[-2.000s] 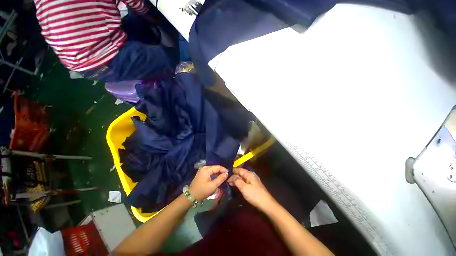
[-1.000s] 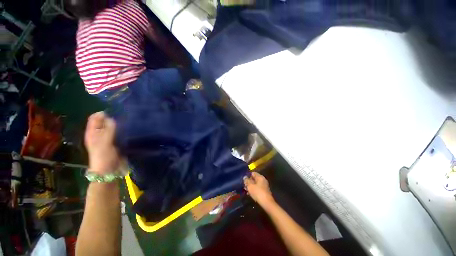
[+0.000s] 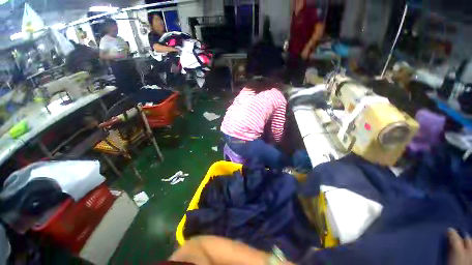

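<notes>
Navy cloth (image 3: pixel 393 222) lies spread over the white table (image 3: pixel 352 209) at the lower right. More navy cloth (image 3: pixel 243 207) is heaped in the yellow basket (image 3: pixel 195 199) on the floor. My left forearm, with a light beaded bracelet, crosses the bottom centre; the hand itself is cut off by the lower edge. My right hand (image 3: pixel 458 250) shows only as blurred fingers at the lower right edge, against the navy cloth; its grip cannot be told.
A person in a red-and-white striped top (image 3: pixel 253 114) sits ahead beside a beige sewing machine (image 3: pixel 375 124). A purple cloth (image 3: pixel 427 129) lies right of it. Red crates (image 3: pixel 96 220) stand at left. White scraps (image 3: pixel 177 177) lie on the green floor. Other people stand behind.
The view has swung up and left, showing the room. My left arm has moved from the basket's left side across the bottom. My right hand has moved from the basket's edge to the far right.
</notes>
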